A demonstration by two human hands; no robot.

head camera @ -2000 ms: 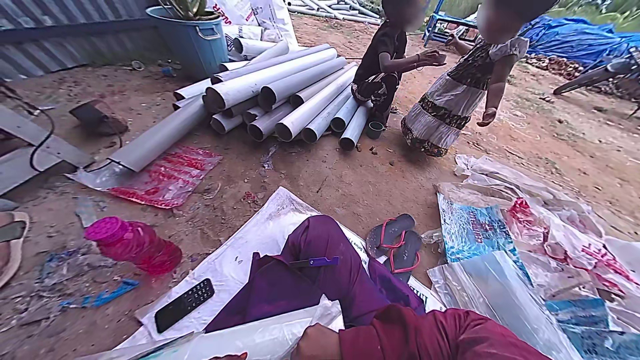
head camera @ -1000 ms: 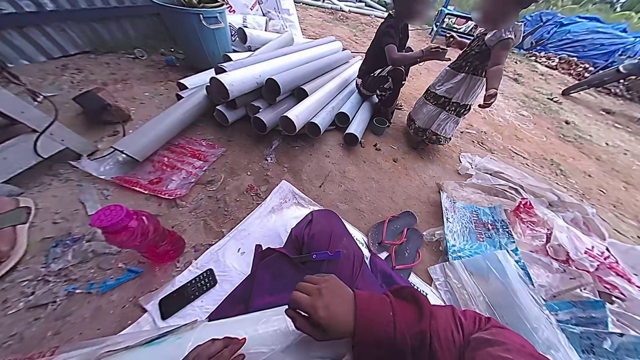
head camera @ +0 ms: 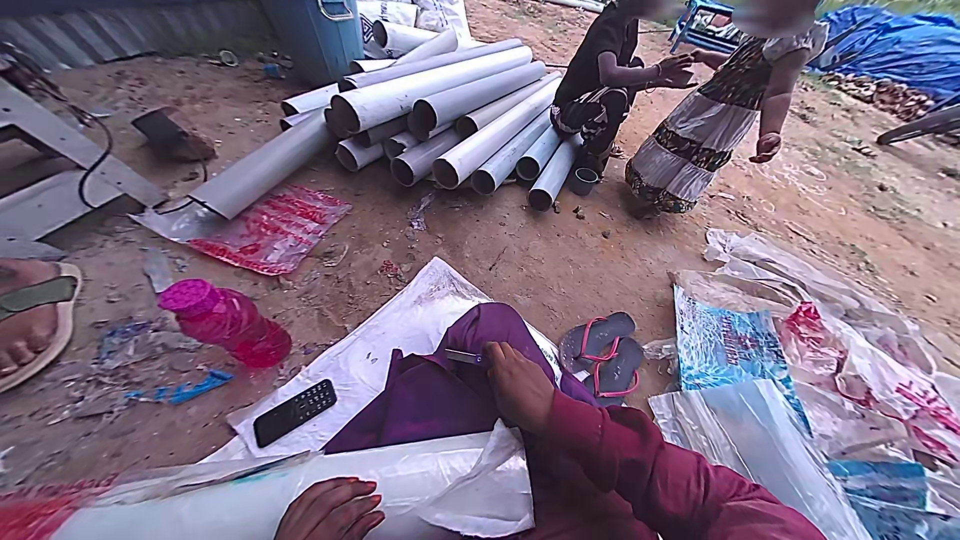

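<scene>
My right hand (head camera: 521, 386) is over my purple-clad knee, its fingertips at one end of a slim, dark bladed tool (head camera: 463, 355) lying on the cloth. Those fingers cover the tool's end, so a grip on it cannot be made out. At the bottom, my left hand (head camera: 330, 510) rests palm down, fingers apart, on a long plastic-wrapped bundle (head camera: 420, 472) across my lap. A torn flap of clear plastic (head camera: 487, 484) lifts at the bundle's right end. Left of my knee, a black keypad phone (head camera: 295, 412) lies on a white sheet (head camera: 352, 356).
A pink bottle (head camera: 225, 322) lies left, near a sandalled foot (head camera: 34, 322). Grey pipes (head camera: 442, 75) are piled ahead; two people (head camera: 600, 82) are beyond them. Flip-flops (head camera: 604, 352) sit right of my knee, beside plastic sheets (head camera: 757, 442). A metal frame (head camera: 67, 165) stands left.
My right hand has moved from the wrapped bundle up to the tool on my knee. My left hand has come further into view on the bundle.
</scene>
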